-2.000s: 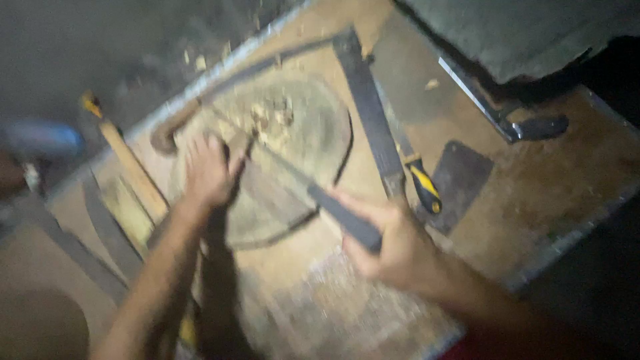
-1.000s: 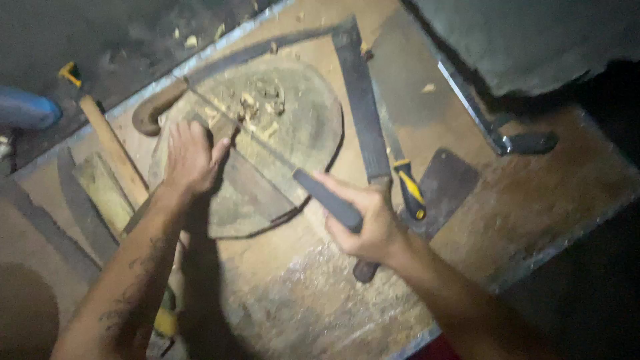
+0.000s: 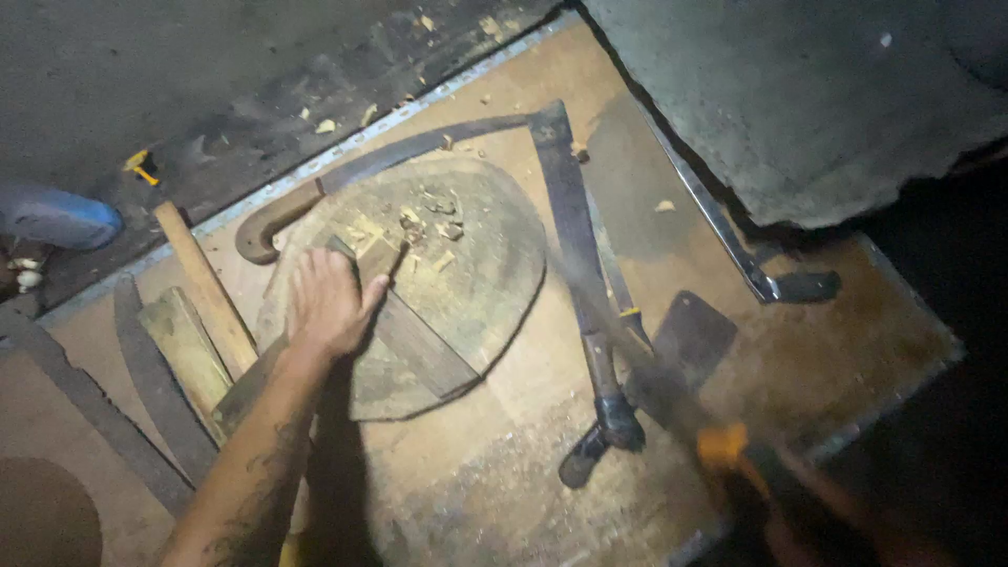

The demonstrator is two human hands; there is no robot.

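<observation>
My left hand (image 3: 327, 299) lies over a wooden piece (image 3: 378, 253) on a round wooden block (image 3: 504, 228), its thumb along the near side. A flat dark strip (image 3: 429, 346) extends from beneath the hand toward the block's lower edge. Wood chips (image 3: 425, 224) lie just beyond the fingers. At the lower right, my right hand (image 3: 787, 504) is dark and blurred, gripping a tool with an orange and black handle (image 3: 724, 445). Its blurred blade (image 3: 610, 315) points up and left, apart from the wooden piece; the tool's exact kind is unclear.
A curved blade with a wooden handle (image 3: 283, 216) borders the block's far side. Right of it lie a long dark blade (image 3: 575, 213), a dark flat plate (image 3: 697, 331) and a hacksaw frame (image 3: 701, 197). Wooden strips (image 3: 205, 283) and dark blades (image 3: 153, 370) lie left.
My right hand has moved away from the block, down and to the right, with a tool in it. The blade no longer crosses the block. My left hand stays on the wooden piece.
</observation>
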